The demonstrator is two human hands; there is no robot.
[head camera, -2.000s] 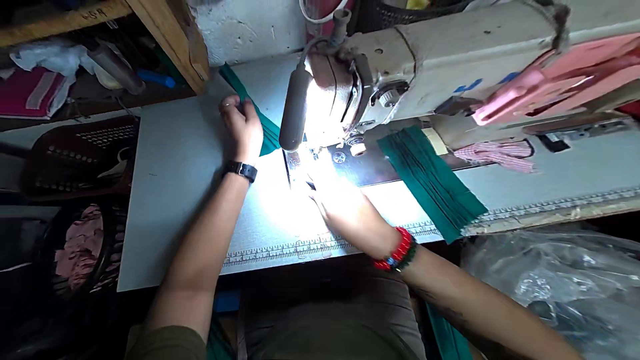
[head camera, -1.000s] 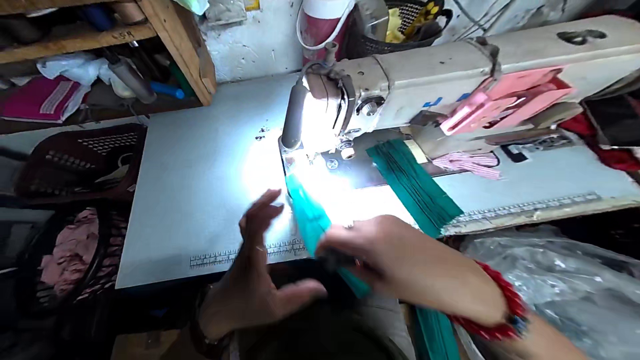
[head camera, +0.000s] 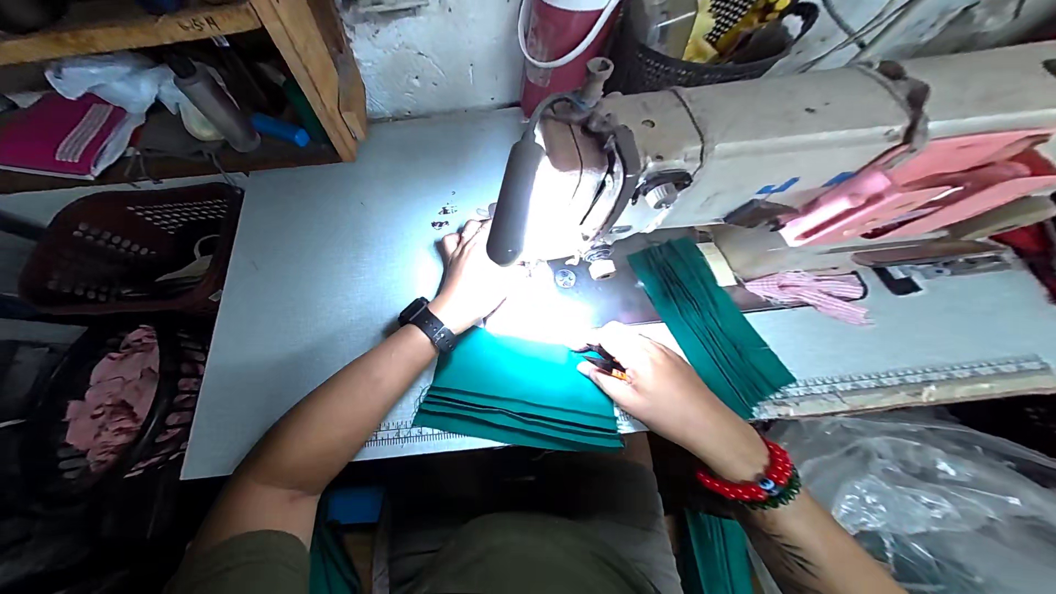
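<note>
A green pleated fabric piece (head camera: 528,384) lies spread at the front edge of the table, its far part lost in glare under the sewing machine's head (head camera: 577,173). My left hand (head camera: 474,276) rests at the needle area, by the fabric's far left side, fingers partly hidden by the dark lamp (head camera: 516,202). With my right hand (head camera: 648,371) I hold small dark thread snips (head camera: 602,360) over the fabric's right edge. A second green pleated piece (head camera: 714,326) lies right of the needle area, apart from my right hand.
Pink checked cloth strips (head camera: 808,293) lie on the right. A measuring tape (head camera: 907,382) runs along the front edge. A wooden shelf (head camera: 305,74) and a perforated basket (head camera: 132,247) stand left. Clear plastic (head camera: 924,478) fills the lower right; a pink holder (head camera: 916,190) is on the machine.
My left hand has moved from near the front edge to the needle area. The green fabric, a narrow band below the needle a second ago, is now spread flat.
</note>
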